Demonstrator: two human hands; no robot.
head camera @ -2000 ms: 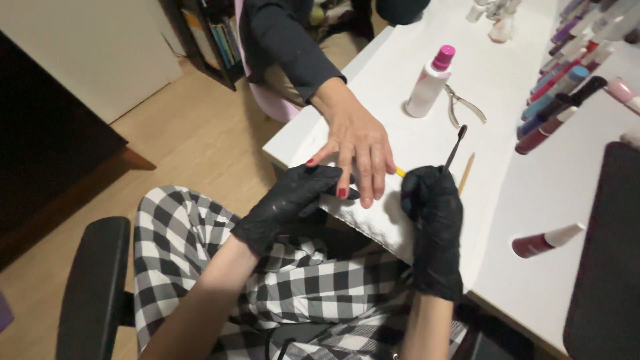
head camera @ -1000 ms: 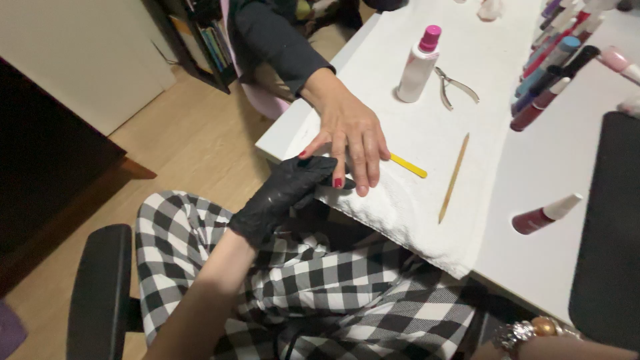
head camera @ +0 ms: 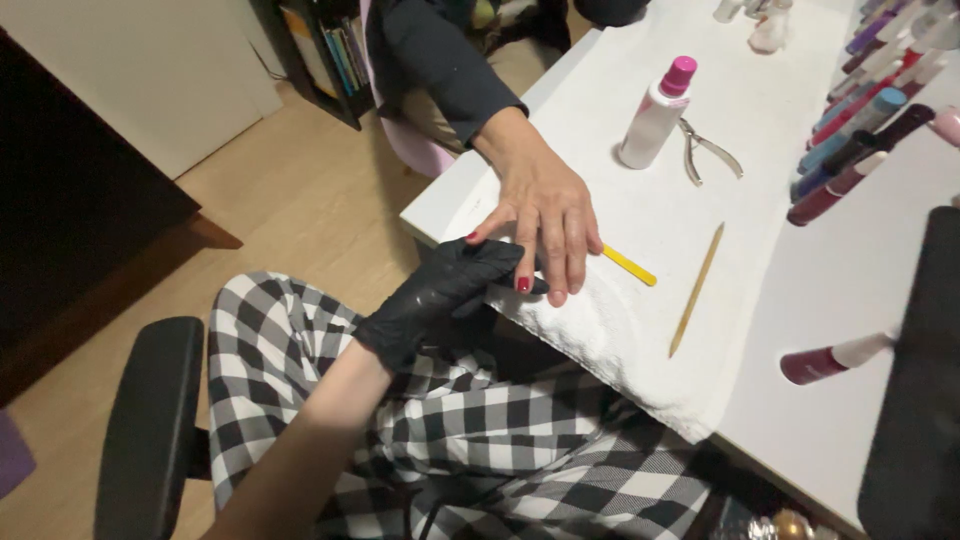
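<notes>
My left hand (head camera: 450,292), in a black glove, holds the index finger of another person's hand (head camera: 544,202), which lies palm down over a white towel (head camera: 630,337). Red polish shows on that person's thumb and index nails; the other visible nails look bare. My right hand is out of view; only a beaded bracelet (head camera: 780,525) shows at the bottom edge. A yellow nail file (head camera: 630,265) sticks out beside the person's hand. To its right lies a wooden cuticle stick (head camera: 697,289). Behind them are metal cuticle nippers (head camera: 705,150) and a white bottle with a pink cap (head camera: 656,116).
A dark red nail polish bottle (head camera: 814,365) lies on the white table (head camera: 787,420), near a black mat (head camera: 919,390). Rows of polish bottles (head camera: 840,184) line the right side. A chair armrest (head camera: 150,427) is at my left. The other person's dark sleeve (head camera: 450,67) reaches over the table corner.
My right hand, over the towel with a dark thin brush-like tool two seconds ago, has moved down and out of view. The yellow file and wooden stick now show more fully. My left hand stays at the person's fingers.
</notes>
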